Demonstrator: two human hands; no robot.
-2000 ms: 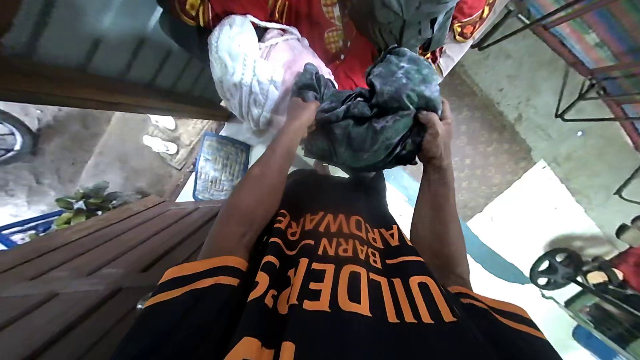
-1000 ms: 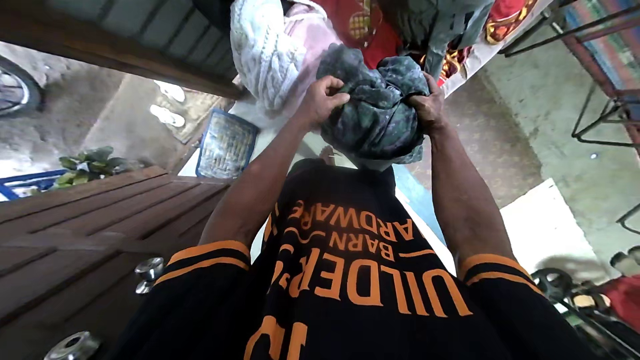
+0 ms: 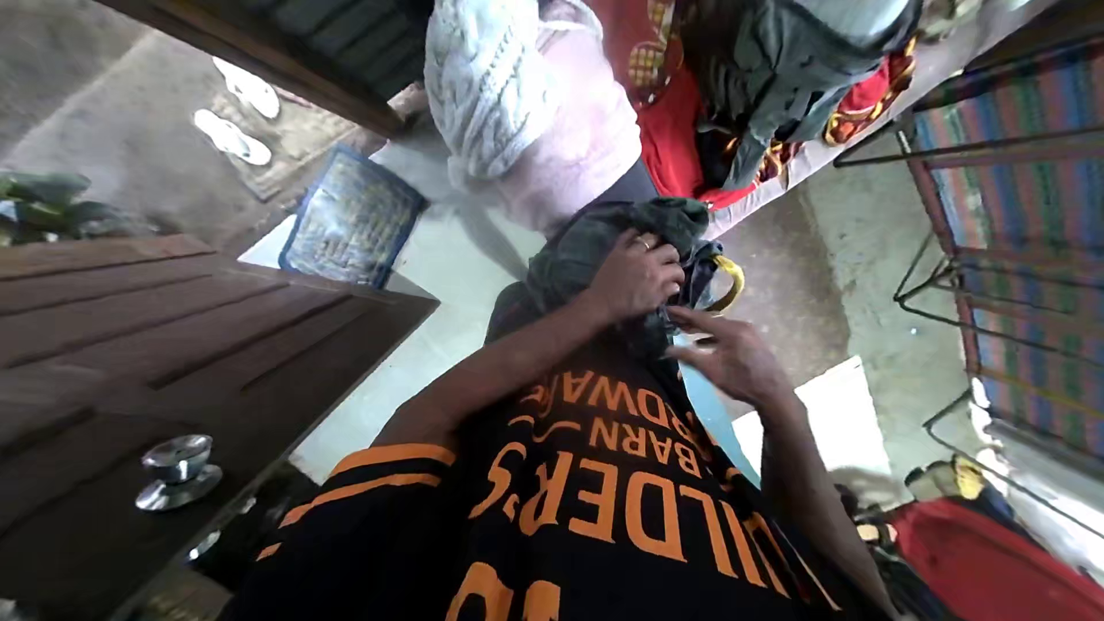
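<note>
A dark green mottled cloth item (image 3: 573, 250) is bunched against the front of my body. My left hand (image 3: 640, 274), with a ring on one finger, lies on top of it with curled fingers and grips it. At its right side is my right hand (image 3: 729, 349), thumb and fingers apart, fingertips at the cloth's edge. A yellow strap or band (image 3: 729, 283) loops out of the bundle just above the right hand. Beyond the bundle lie a white knitted cloth (image 3: 487, 86) and a pale pink fluffy cloth (image 3: 582, 129).
Red patterned fabric (image 3: 668, 129) and a grey-green garment (image 3: 768, 78) lie on a raised surface ahead. A wooden door (image 3: 129, 345) with a metal knob (image 3: 177, 461) is at left, near a blue-edged mat (image 3: 354, 216). At right stands a metal frame with striped fabric (image 3: 1026, 224).
The dark green bundle has come down closer to my body. My left hand has moved onto its top; my right hand has loosened from its side. The yellow strap now shows. The view has shifted.
</note>
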